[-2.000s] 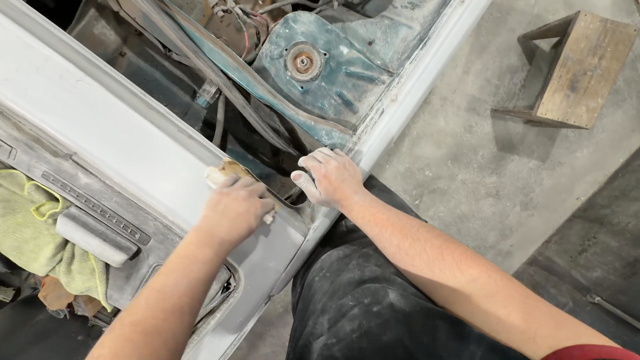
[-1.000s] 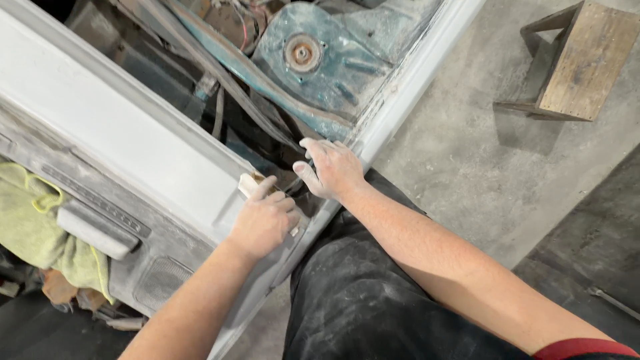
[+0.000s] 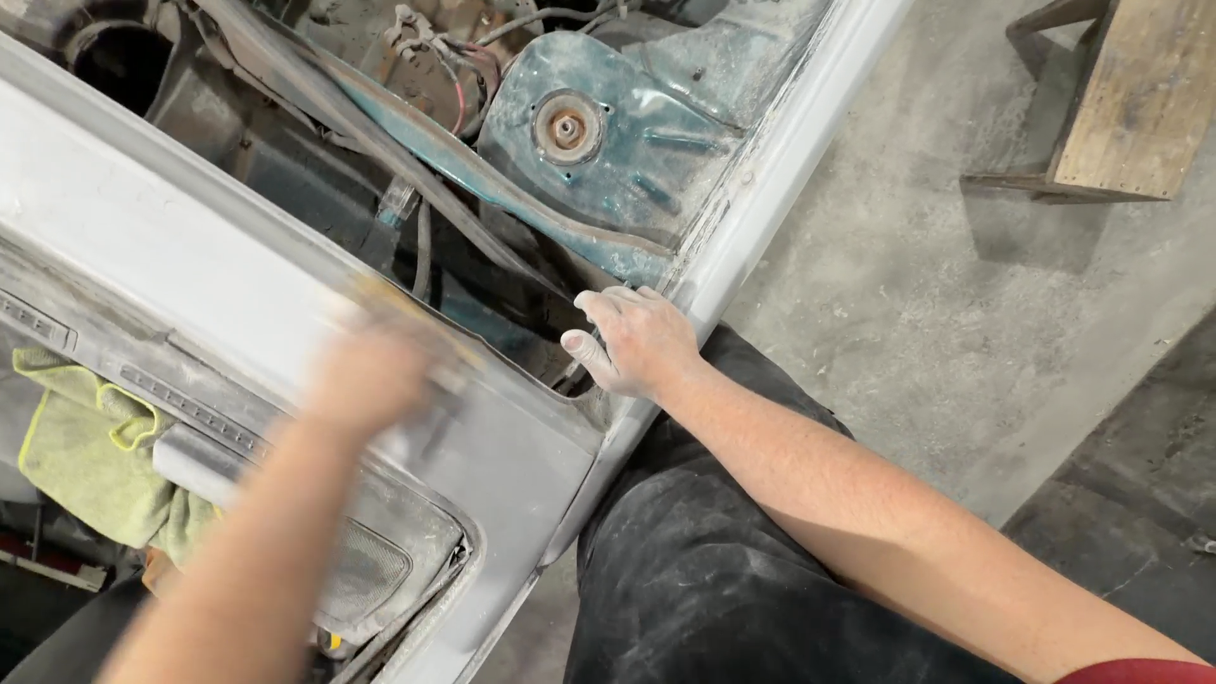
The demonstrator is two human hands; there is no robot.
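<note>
Blurred by motion, my left hand (image 3: pixel 375 370) is closed over a sanding block or pad (image 3: pixel 418 323), whose yellowish and pale edges show past the fingers. It lies on the grey-white cowl panel (image 3: pixel 218 256) of a car body, beside the opening's edge. My right hand (image 3: pixel 641 342), dusted white, rests at the corner where this panel meets the fender rail (image 3: pixel 760 199); its thumb stands apart from the fingers, and nothing shows in it. Beyond the hands is the engine bay with a teal strut tower (image 3: pixel 617 142).
A yellow-green cloth (image 3: pixel 95 456) hangs over the dusty dashboard (image 3: pixel 218 427) at left. Hoses and wires run through the bay. At upper right a wooden step stool (image 3: pixel 1130 104) stands on the concrete floor (image 3: pixel 912 294). My legs in dark trousers are against the fender.
My left hand has moved from near the panel's corner back leftward along the edge, with the block in it. My right hand has stayed at the corner.
</note>
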